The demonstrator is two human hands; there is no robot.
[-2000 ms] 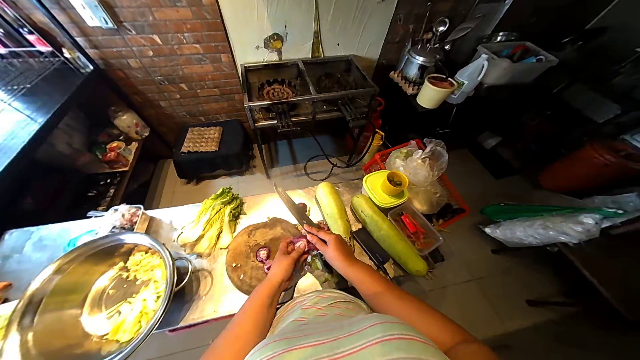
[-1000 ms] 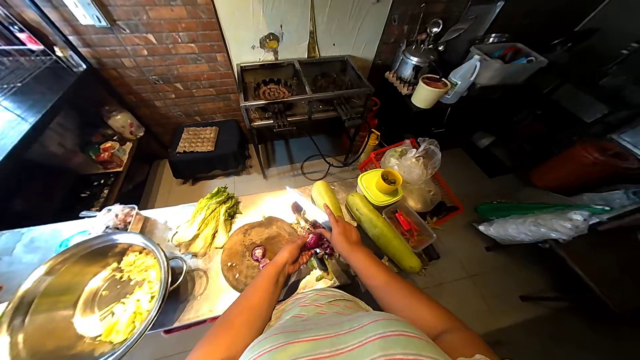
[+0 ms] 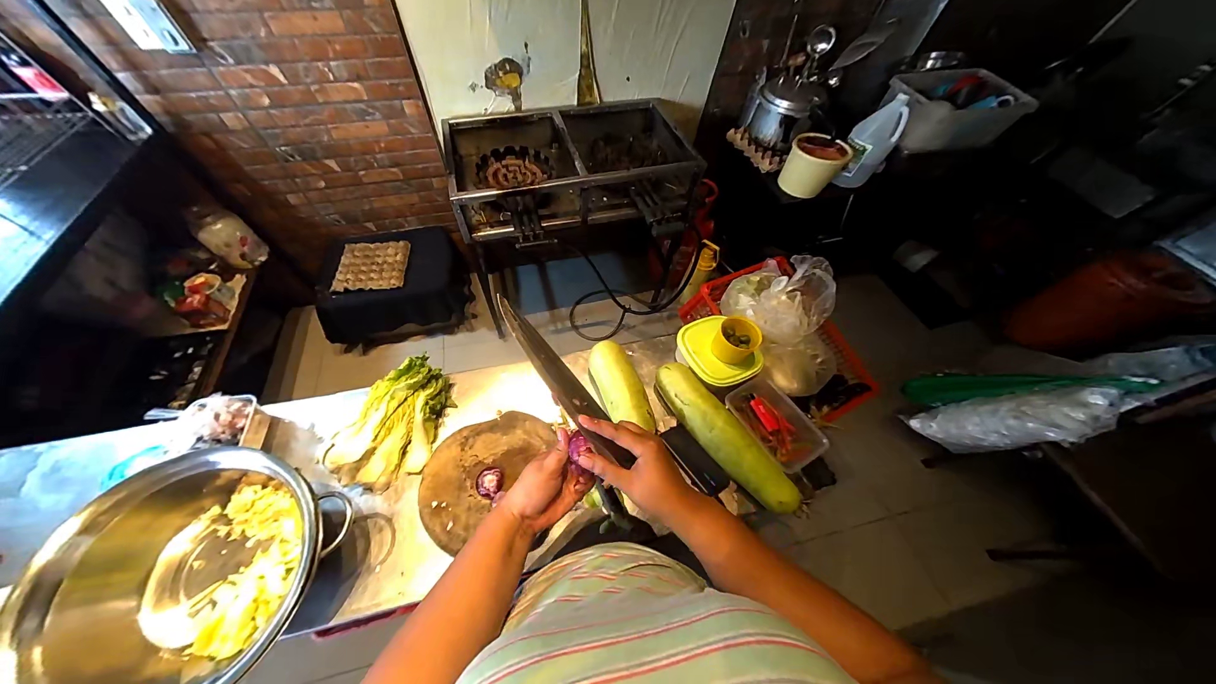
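Observation:
My left hand (image 3: pixel 546 488) grips a red onion (image 3: pixel 578 452) over the right edge of a round wooden chopping board (image 3: pixel 446 475). Against that onion, my right hand (image 3: pixel 638 467) holds a large knife (image 3: pixel 551 366), its blade pointing up and away to the left. Another red onion piece (image 3: pixel 489 482) lies on the board. Leafy greens (image 3: pixel 394 418) rest left of the board. Two long pale green gourds, one nearer (image 3: pixel 619 385) and one farther right (image 3: pixel 727 437), lie beyond and beside my right hand.
A big steel bowl (image 3: pixel 302 475) with chopped pale yellow pieces stands at the left. Right of the gourds are a tub of red chillies (image 3: pixel 807 446), a yellow-lidded container (image 3: pixel 698 351) and a red crate (image 3: pixel 855 366) with plastic bags. A two-burner stove (image 3: pixel 570 180) stands beyond the table.
The knife blade, pointing up-left two seconds ago and hard to make out one second ago, again points up-left. The hands have shifted slightly around the onion.

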